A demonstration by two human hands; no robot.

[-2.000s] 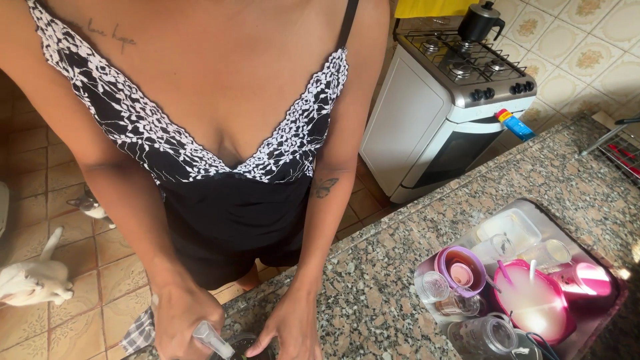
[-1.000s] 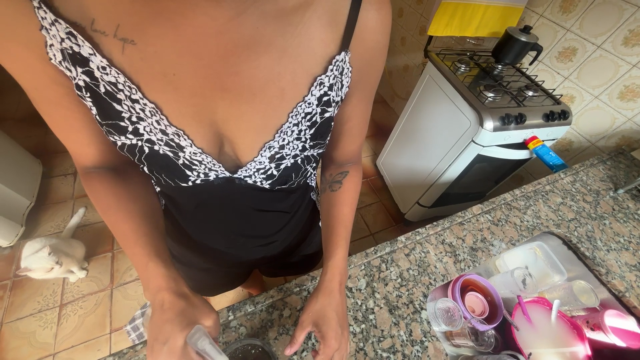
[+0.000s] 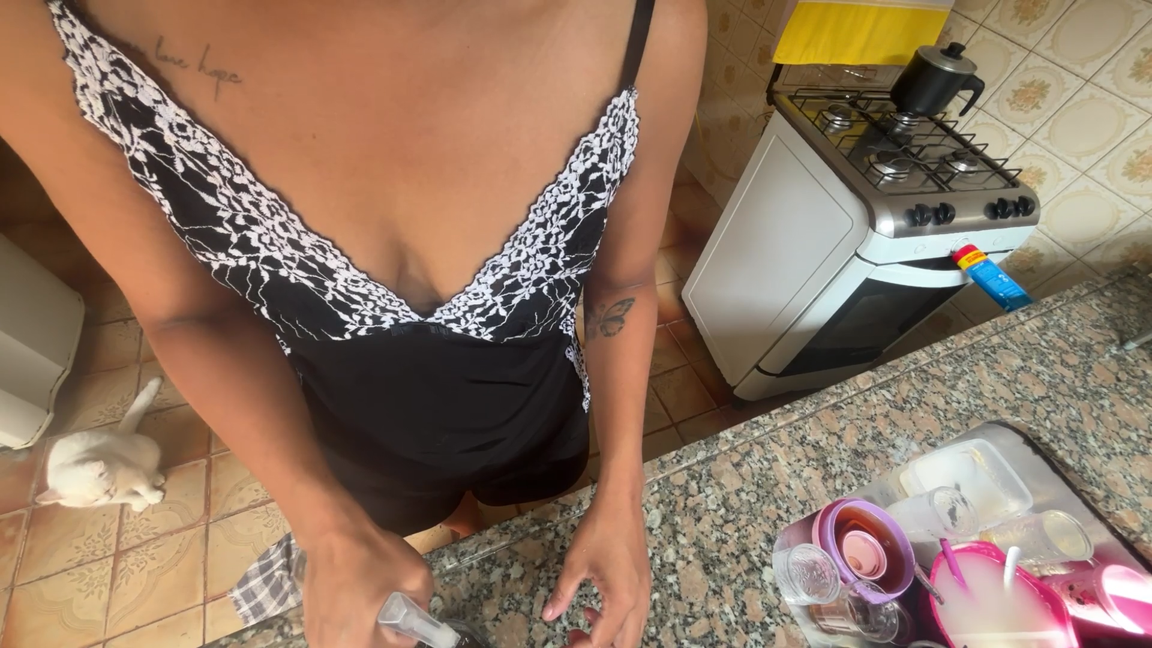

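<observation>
The picture is turned, with my torso at the top, so my right hand [image 3: 360, 585] shows at the lower left. Its fingers are closed around a clear plastic object [image 3: 418, 621], perhaps a handle or nozzle; its kind is unclear. Just beside that object, a dark round container [image 3: 466, 635] is cut off by the bottom edge. My left hand [image 3: 605, 576] is over the granite counter, right of the container, with thumb and fingers apart and nothing visible in it. Its fingertips are partly out of frame.
On the granite counter [image 3: 720, 504], a metal tray [image 3: 1066, 490] holds a purple bowl [image 3: 823, 540], clear cups and a pink container [image 3: 999, 598]. A checked cloth [image 3: 270, 580] lies at the counter edge. Beyond are a gas stove [image 3: 792, 234] and a white cat [image 3: 99, 468] on the floor.
My left hand has moved away from beside the dark container, where it was two seconds ago, towards the right. My right hand still holds the clear object. The view has shifted somewhat.
</observation>
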